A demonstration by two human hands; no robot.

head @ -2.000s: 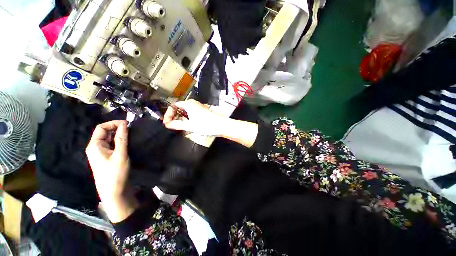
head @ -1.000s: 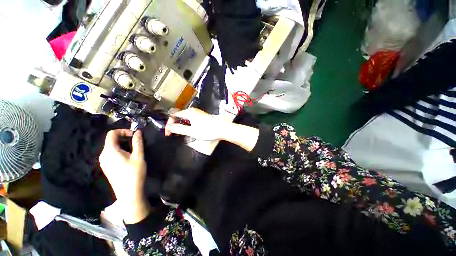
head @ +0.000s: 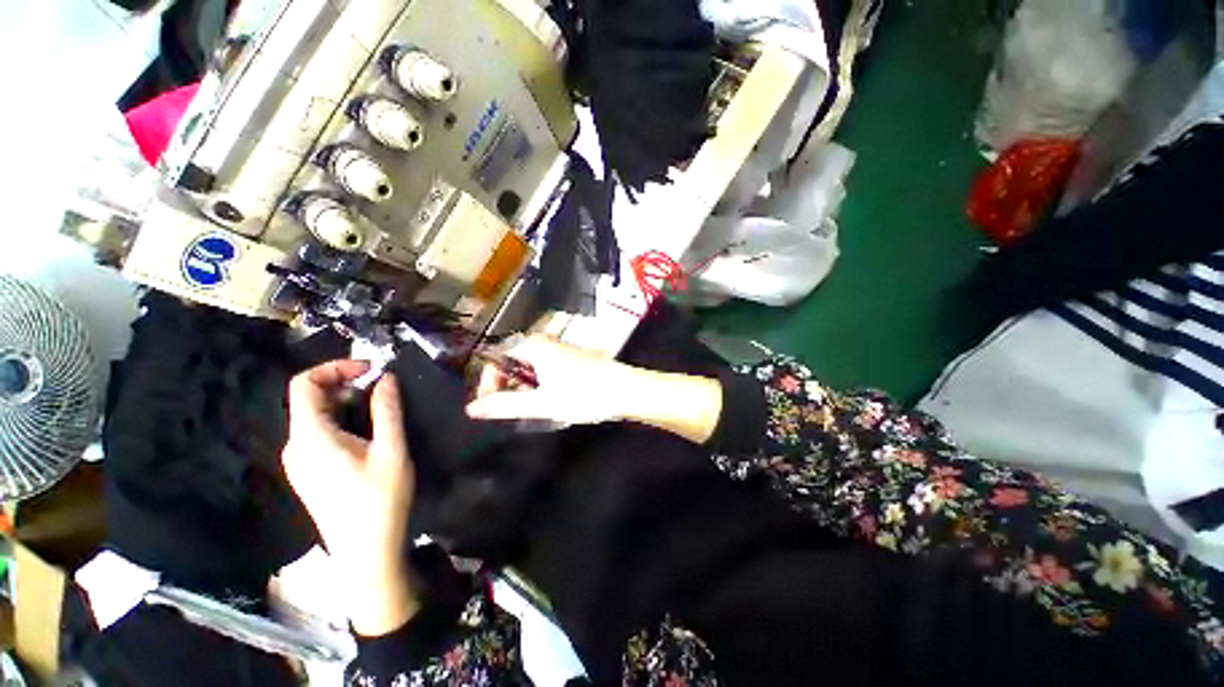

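Note:
The cream overlock machine (head: pixel 463 148) stands ahead, with its dark presser foot area (head: pixel 336 298) at the lower front. My left hand (head: pixel 352 470) is just below the foot, thumb and forefinger pinching a small white piece (head: pixel 372 357), perhaps a label. My right hand (head: pixel 564 381) is to the right of the foot, fingers curled around small dark reddish snips (head: pixel 510 365). A black fabric piece (head: pixel 427 403) lies between my hands below the foot; its edges blend with the black lap cloth (head: pixel 604 537).
Black fabric (head: pixel 201 430) is heaped at left, beside a round fan (head: pixel 34 383). A pale strip bundle (head: pixel 235 617) crosses the lower left pile. Red thread (head: pixel 658 275) lies at the table edge, near a white plastic bag (head: pixel 792 242). Striped garments (head: pixel 1154 322) are piled at right.
My right hand has moved right and down, away from the foot. My left hand has shifted slightly right and down, and the white piece at its fingertips shows more clearly.

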